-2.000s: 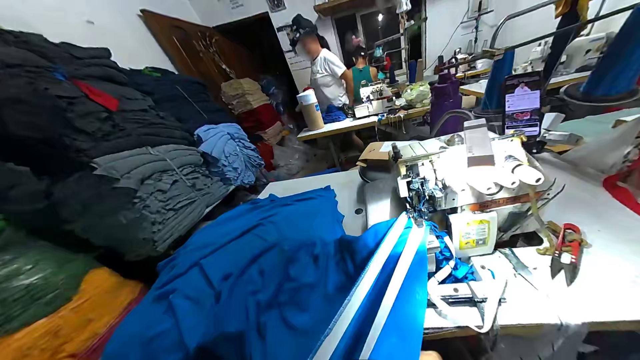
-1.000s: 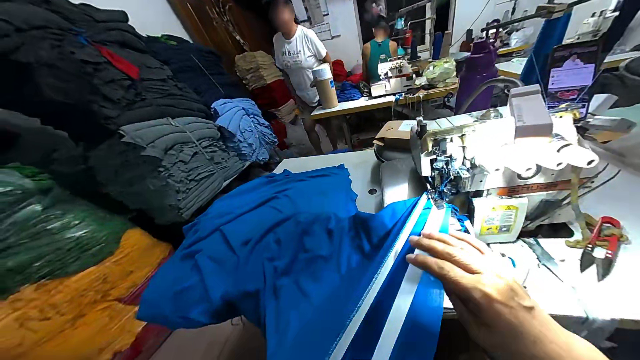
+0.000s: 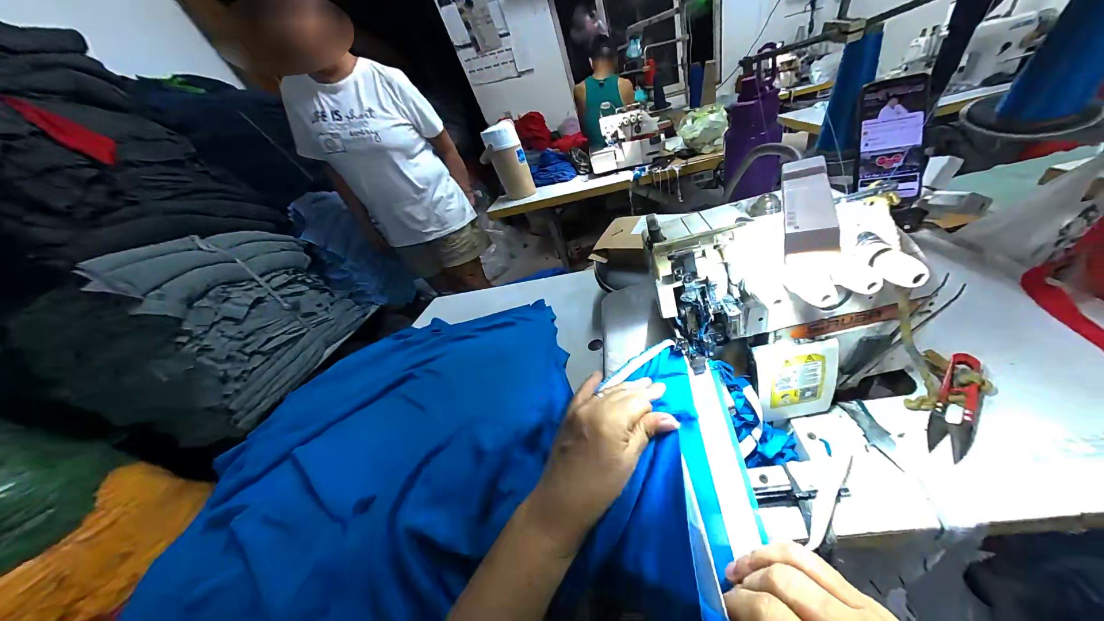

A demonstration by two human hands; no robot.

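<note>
Blue fabric (image 3: 414,431) with white stripes covers the left part of the sewing table and runs up to the presser foot of an overlock sewing machine (image 3: 716,285). My left hand (image 3: 604,440) lies on the fabric just below the needle area, its thumb spread from the other fingers. At the bottom, my right hand (image 3: 789,586) grips the striped edge (image 3: 724,466) between thumb and fingers. A narrow white strip (image 3: 636,360) curves up to the foot above my left hand. The machine hides the fabric's far end.
Red-handled thread snips (image 3: 957,401) lie on the white tabletop (image 3: 1035,431) at right. A phone (image 3: 893,138) stands behind the machine. Stacks of dark cut fabric (image 3: 216,319) rise at left. One person (image 3: 388,155) stands behind the table; another (image 3: 604,99) is farther back.
My left hand has come into view and rests on the fabric. My right hand has moved from near the presser foot down to the lower striped edge. The standing person appears nearer.
</note>
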